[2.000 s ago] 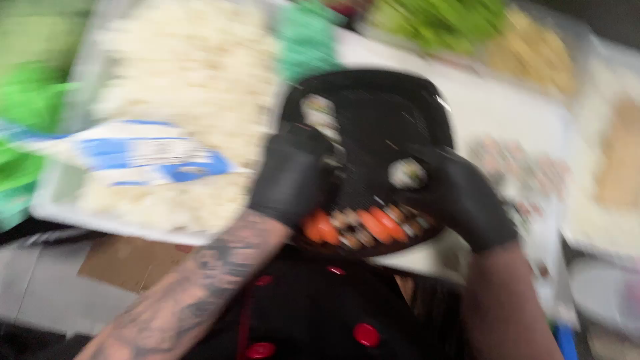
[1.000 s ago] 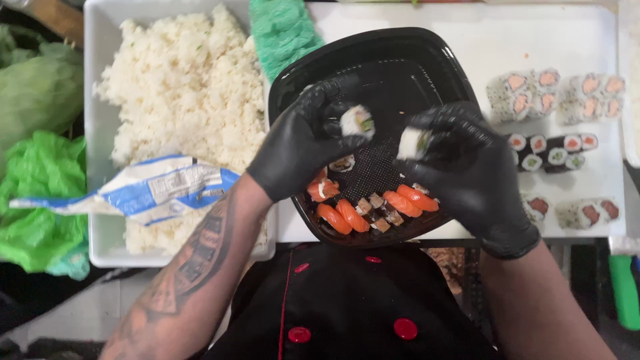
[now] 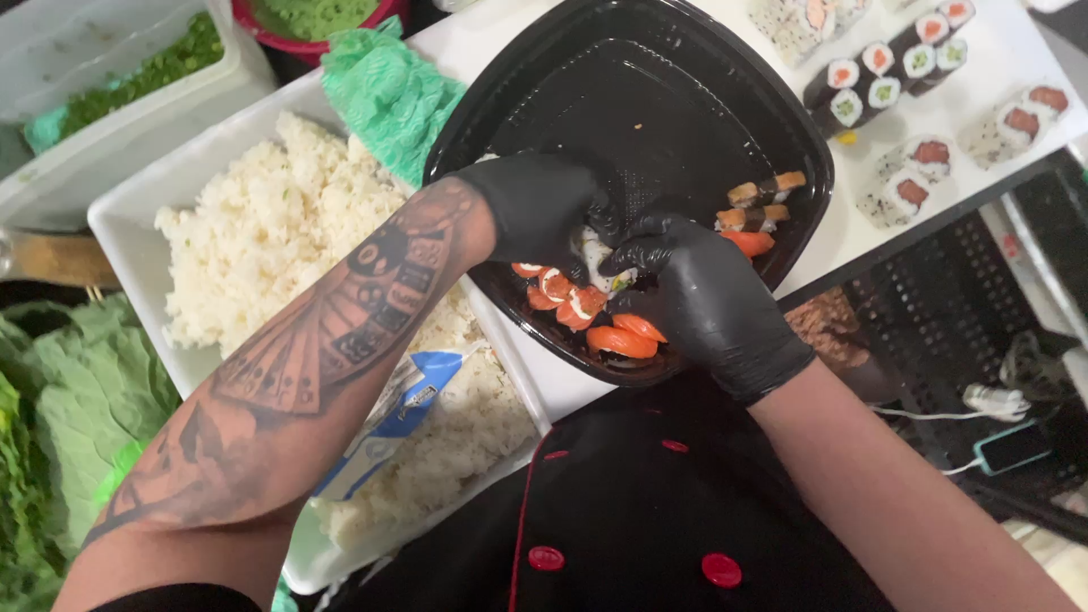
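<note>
Over the black plastic tray, my left hand and my right hand, both in black gloves, meet at white sushi roll pieces. The fingers of both hands close on these pieces; which finger grips which piece is partly hidden. Just below lie salmon-wrapped pieces with a white topping, beside orange salmon nigiri. Another salmon piece and nigiri with dark bands sit at the tray's right side, past my right hand.
Cooked rice fills a white tub at left, with a blue and white bag on it. A green cloth lies at its corner. Sliced rolls stand on the white cutting board. Leafy greens are at far left.
My hands, apart with a roll piece in each a second ago, have come together low in the tray. The view has turned and come closer.
</note>
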